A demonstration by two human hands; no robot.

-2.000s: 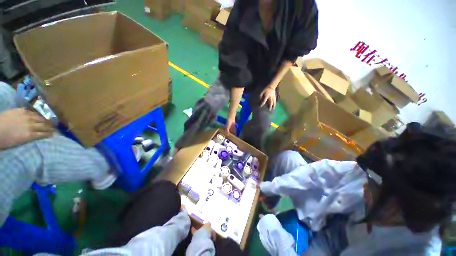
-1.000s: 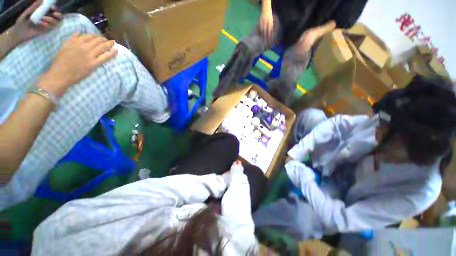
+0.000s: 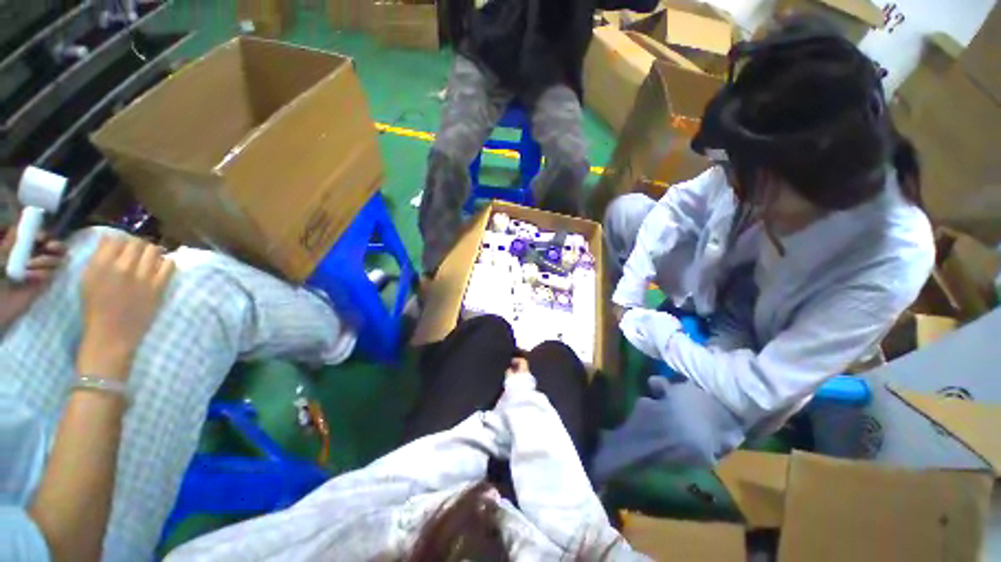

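Note:
My left hand and my right hand lie together (image 3: 518, 368) between my black-trousered knees, at the near edge of the open carton (image 3: 437, 299). They are small and overlap, so I cannot separate them or see whether they hold anything. The brown carton holds many white units (image 3: 494, 288), some purple units (image 3: 520, 249) and dark grey pieces among them at the far half. Its near half is bright white and washed out. At far left, another person's hand holds a white handheld unit (image 3: 42, 190), with its round barrel on top of a handle.
A large empty carton (image 3: 296, 181) stands on a blue stool (image 3: 379, 280) at left. A seated person in a pale shirt (image 3: 790, 296) is close at right. Another sits opposite on a blue stool. Open cartons (image 3: 878, 510) lie at lower right; more stand behind.
My hands have left the carton's near edge and come together between my knees. The left person's white unit is now upright. The view has swung, showing more cartons at lower right.

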